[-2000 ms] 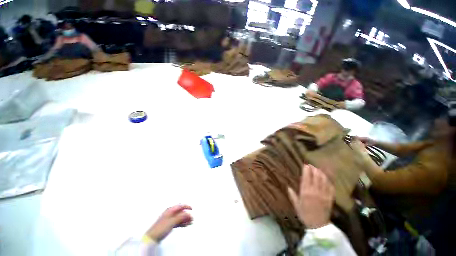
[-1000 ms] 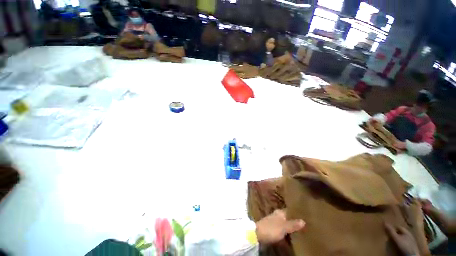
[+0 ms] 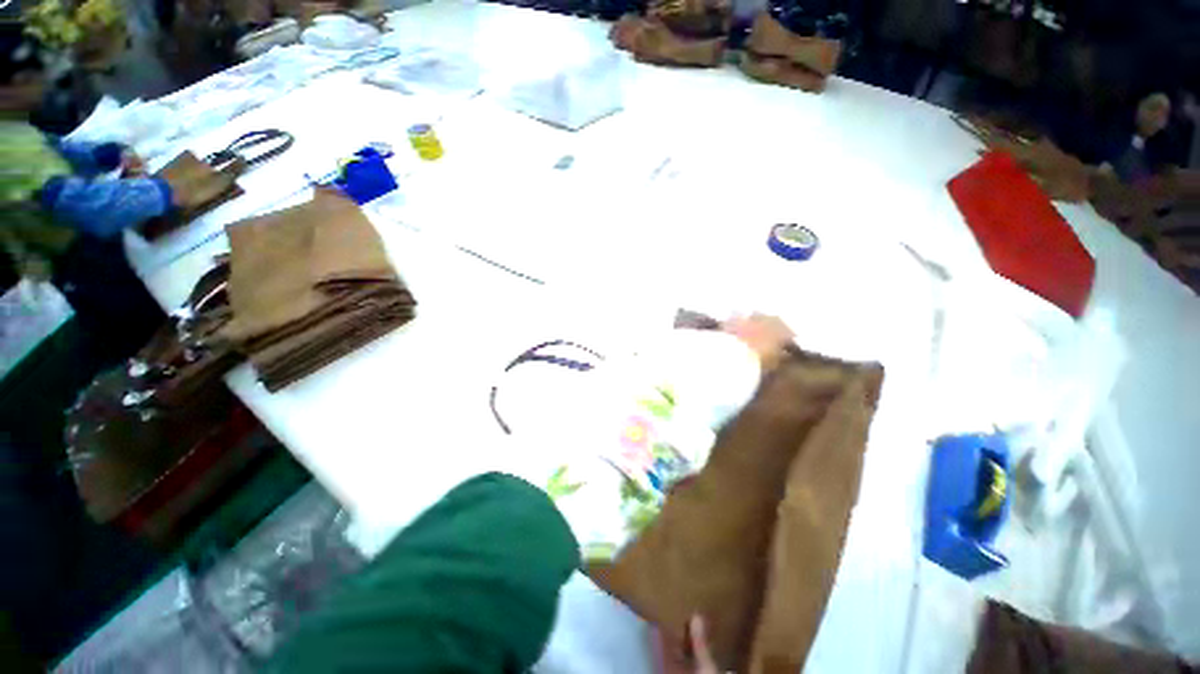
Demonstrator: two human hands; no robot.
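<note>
A brown handbag (image 3: 750, 514) lies at a slant on the white table in front of me, with a lengthwise fold. My left hand (image 3: 763, 337), beyond a floral white cuff and green sleeve, grips its far end; the fingers are partly blurred. A thin dark handle loop (image 3: 559, 353) shows left of the cuff, and my forearm hides the part between. My right hand (image 3: 701, 648) is at the bottom edge, mostly cut off, with a few fingers against the bag's near part; its grip cannot be told.
A blue tape dispenser (image 3: 967, 504) stands right on white sheeting (image 3: 1073, 435). A tape roll (image 3: 792, 241) and red sheet (image 3: 1024, 231) lie beyond. At left are a folded bag stack (image 3: 316, 290), another blue dispenser (image 3: 367, 175), a yellow roll (image 3: 424, 141) and a person's blue sleeve (image 3: 112, 202).
The view has swung left. The brown handbag has moved from the pile at right onto the white table. My left hand has shifted to its far end.
</note>
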